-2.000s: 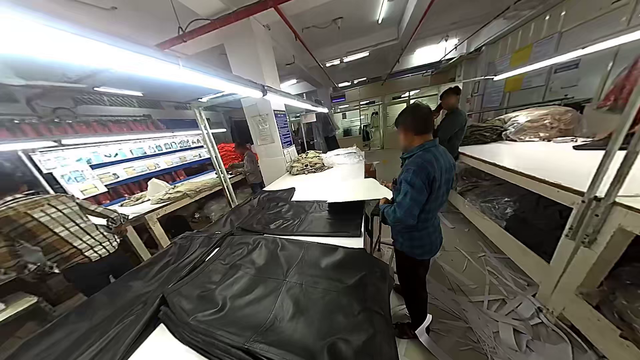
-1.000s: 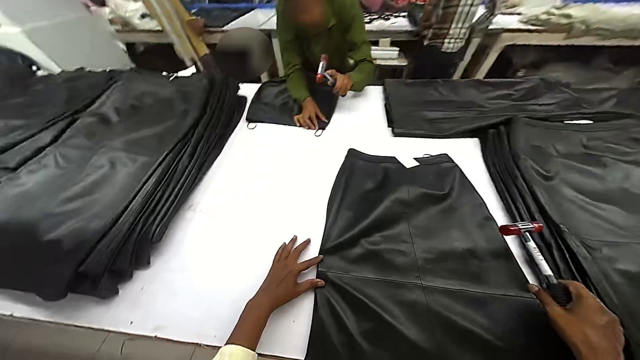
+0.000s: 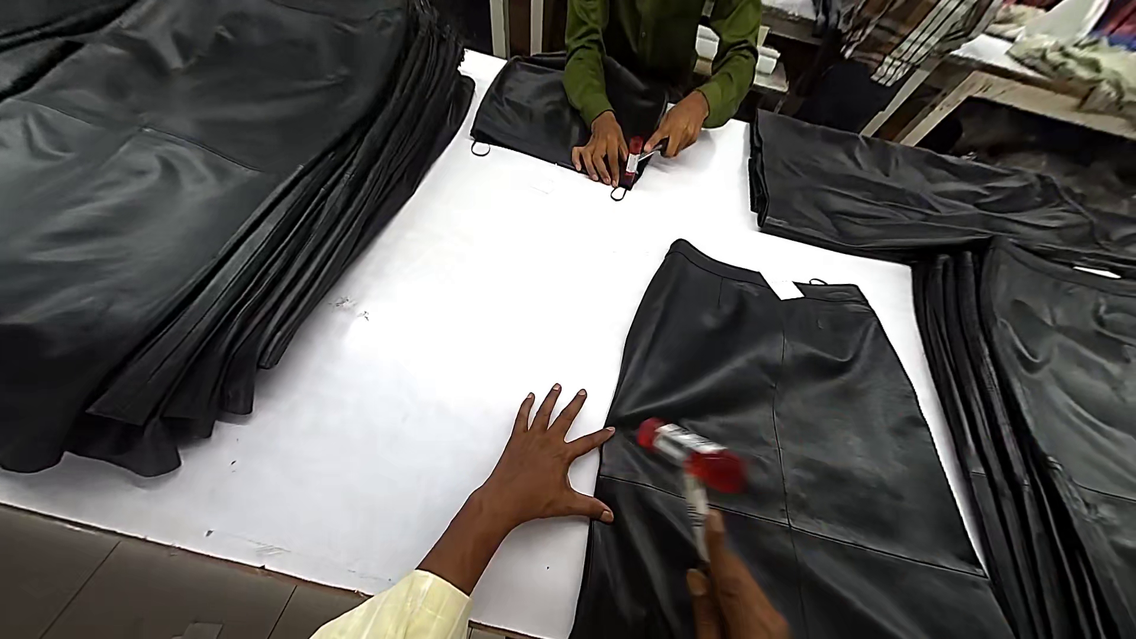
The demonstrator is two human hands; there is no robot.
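Note:
A black leather skirt (image 3: 754, 426) lies on the white table (image 3: 399, 390), its waistband pointing away from me. My left hand (image 3: 541, 461) rests flat with fingers spread, thumb and index finger touching the skirt's left edge. My right hand (image 3: 737, 586) grips the handle of a mallet with red faces (image 3: 692, 453), which is blurred and held over the skirt's lower left part. The lower end of the skirt is out of view.
Stacked black leather garments (image 3: 204, 177) cover the table's left side; more garments (image 3: 1083, 373) lie at the right and a folded one (image 3: 887, 186) behind. Across the table, a person in green sleeves (image 3: 586, 71) holds a similar mallet (image 3: 633, 160) on a black garment (image 3: 541, 106).
My right hand has brought the mallet from the skirt's right edge leftward over it. My left hand stays at the left edge. Two seconds ago the view faced along the room.

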